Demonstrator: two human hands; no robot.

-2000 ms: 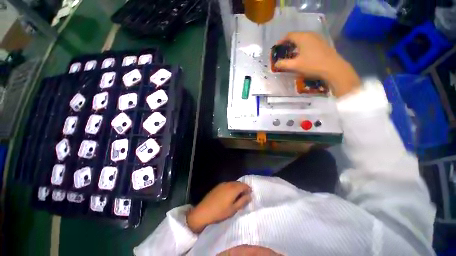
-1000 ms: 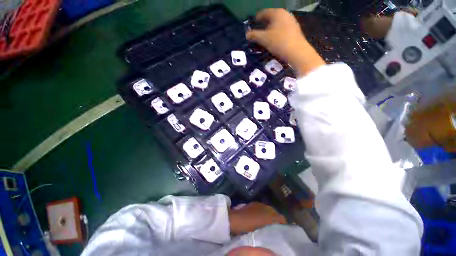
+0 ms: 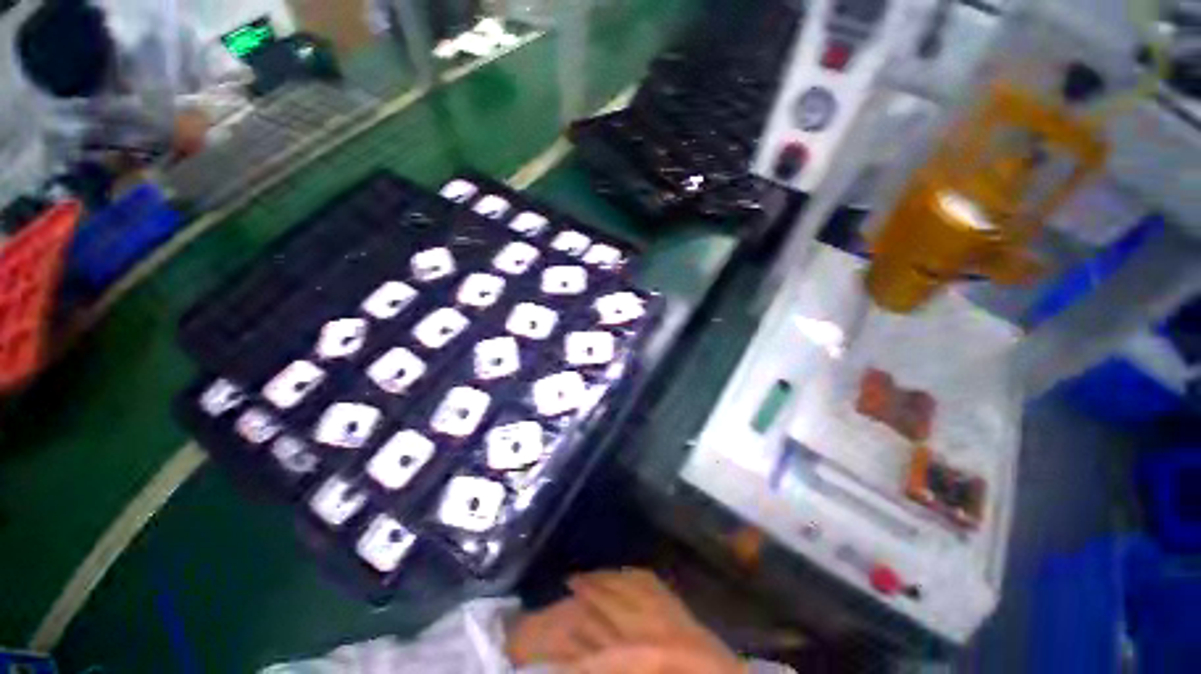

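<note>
My left hand [image 3: 543, 635] and my right hand [image 3: 643, 624] are together at the bottom edge, overlapping and blurred. Their fingertips are not clear, and I cannot tell if they hold anything. Left of them, white housings [image 3: 399, 460] with round black holes lie in a stacked black blister tray [image 3: 283, 283]. On the right, the press base plate [image 3: 738, 441] carries two orange-brown fixtures, one farther back [image 3: 896, 403] and one nearer [image 3: 946, 489] with dark details. Neither shows a white housing.
The yellow-orange press head [image 3: 951, 224] stands above the base plate. A green object [image 3: 773, 406] lies on the plate; a red emergency stop [image 3: 885, 579] is at its front. More black trays [image 3: 698, 119] lie behind. A red-orange tray [image 3: 33, 296] is far left. A person [image 3: 119, 79] sits beyond.
My right hand has left the far edge of the blister tray and come back beside my left hand. The view has turned, so the press and its fixtures show again.
</note>
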